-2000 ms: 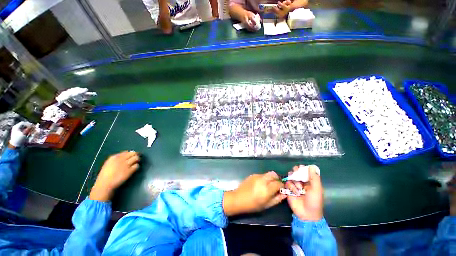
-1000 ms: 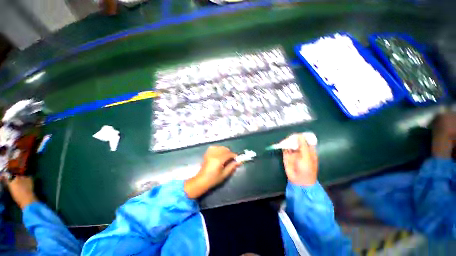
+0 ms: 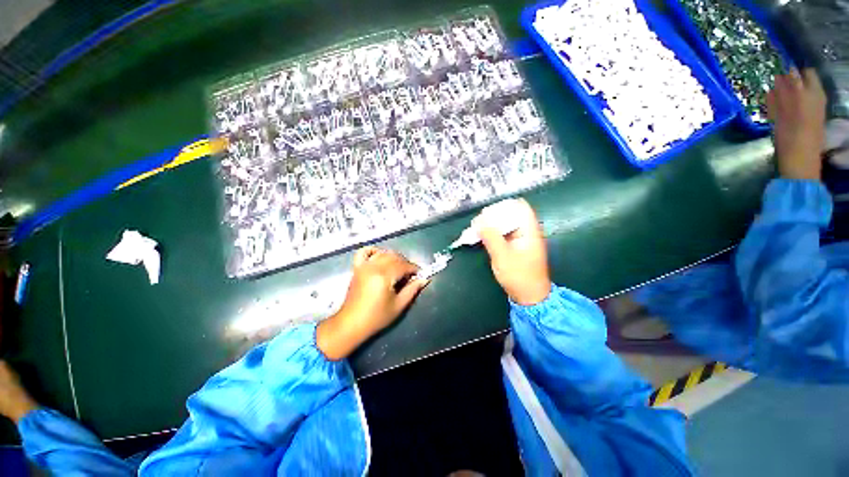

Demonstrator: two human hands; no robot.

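Observation:
My left hand (image 3: 372, 293) pinches a small white workpiece (image 3: 433, 267) by one end, just in front of the clear tray. My right hand (image 3: 518, 259) holds a white glue bottle (image 3: 498, 220), its thin greenish tip pointing left and down at the free end of the workpiece. The tip is at or very near the piece; I cannot tell if they touch. The clear tray (image 3: 391, 207) lies beyond my hands, its rows full of small white and silvery workpieces.
A blue bin (image 3: 642, 160) of white parts stands at the upper right, with a second blue bin (image 3: 756, 127) of green and silvery pieces beside it. Another person's hand (image 3: 799, 121) is by that bin. A crumpled white wipe (image 3: 137, 252) lies left. Another hand (image 3: 13, 395) shows at the left edge.
The view has shifted right and down. The bottle tip, apart from the workpiece one second ago, is now at it. The neighbour's hand at right has moved up beside the farther bin.

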